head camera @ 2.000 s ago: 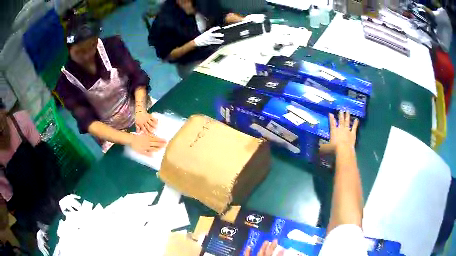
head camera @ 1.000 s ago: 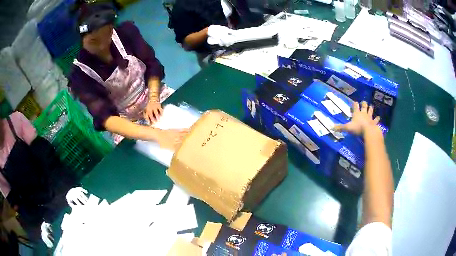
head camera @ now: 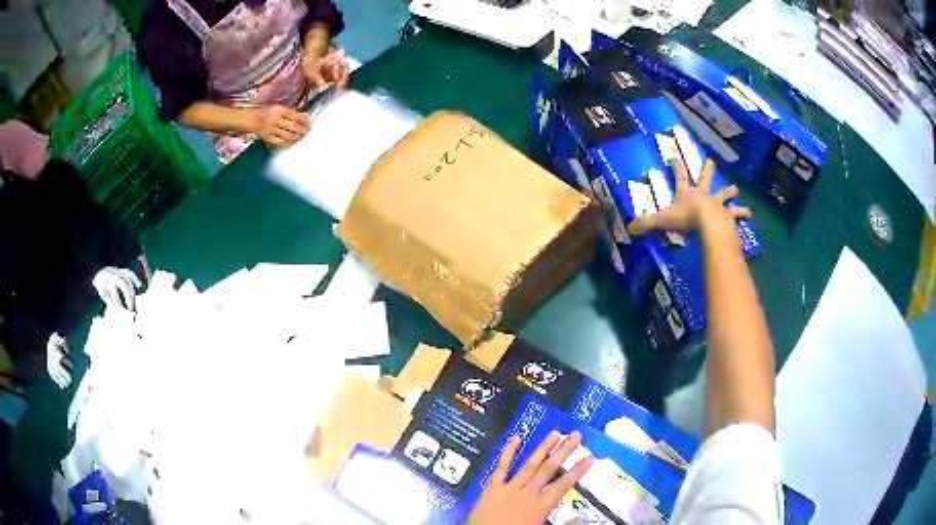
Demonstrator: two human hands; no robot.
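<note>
My right hand [head camera: 693, 200] lies with spread fingers on top of the blue retail cartons [head camera: 616, 154] standing close together right of the brown box. My left hand [head camera: 534, 482] lies with fingers apart on the flat blue cartons [head camera: 452, 420] at the near edge; its wrist is cut off by the bottom edge. Brown flaps show at the left ends of the flat cartons. Another blue retail carton [head camera: 749, 123] stands just behind, angled away from the ones under my right hand.
A closed corrugated box [head camera: 462, 205] stands mid-table. White leaflets [head camera: 236, 379] are heaped at left. A co-worker's hands [head camera: 282, 125] are near a white sheet [head camera: 354, 149]. Gloved hands [head camera: 118, 287] are left of the heap. A large white sheet [head camera: 852, 390] lies at right.
My right hand has moved left with the cartons under it, which now stand closer to the brown box and apart from the rear carton. My left hand shows more fully. The view has shifted down.
</note>
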